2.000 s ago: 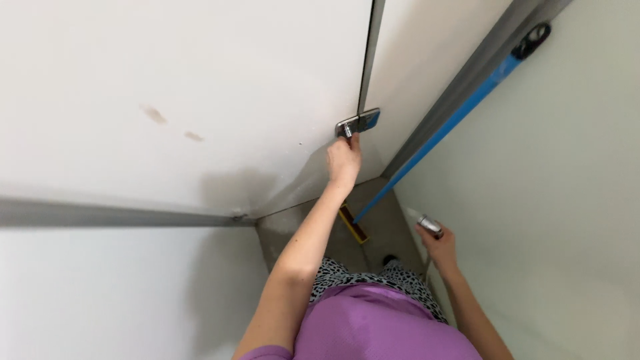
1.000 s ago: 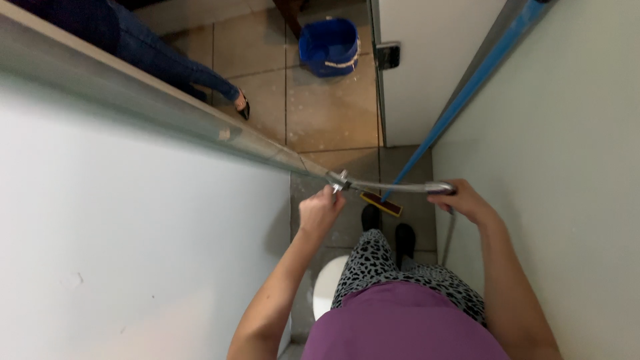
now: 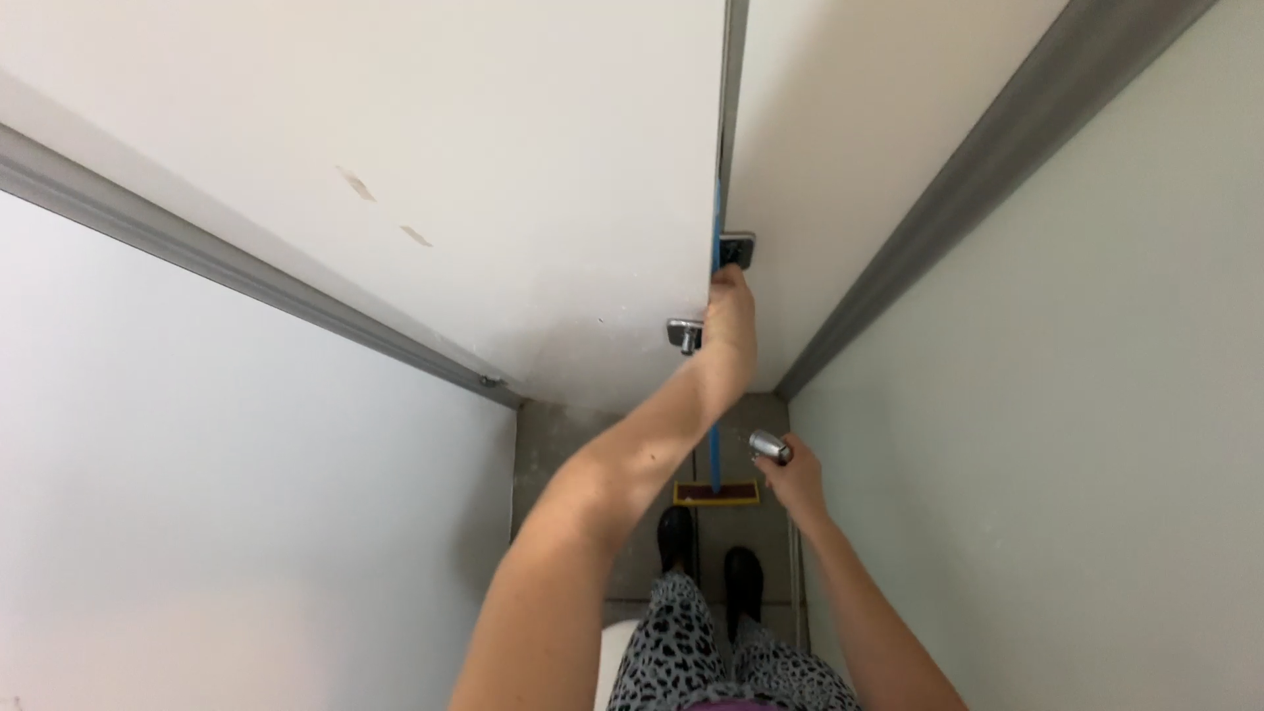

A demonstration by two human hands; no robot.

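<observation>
My left hand (image 3: 731, 311) is closed around the blue pole (image 3: 716, 459) of a floor scrub brush, by the edge of the white stall door (image 3: 553, 217). The fingers are partly hidden. The pole stands nearly upright, and its yellow-edged brush head (image 3: 716, 494) rests on the floor in front of my shoes. Just left of my wrist is the metal door latch (image 3: 683, 335); a dark latch keeper (image 3: 737, 251) sits above my fingers on the facing panel. Lower right, my right hand (image 3: 798, 484) grips a silver spray handle (image 3: 769, 447).
White partition walls stand close on the left (image 3: 247, 474) and right (image 3: 1037, 425). A thin hose (image 3: 793, 563) hangs below my right hand. Part of a white toilet (image 3: 614, 657) shows beside my leg. The floor is grey tile (image 3: 563, 444).
The door stood open a second ago and is now nearly closed. The blue pole, earlier slanted along the right wall, is at the door's edge. My left hand has left the latch for the pole.
</observation>
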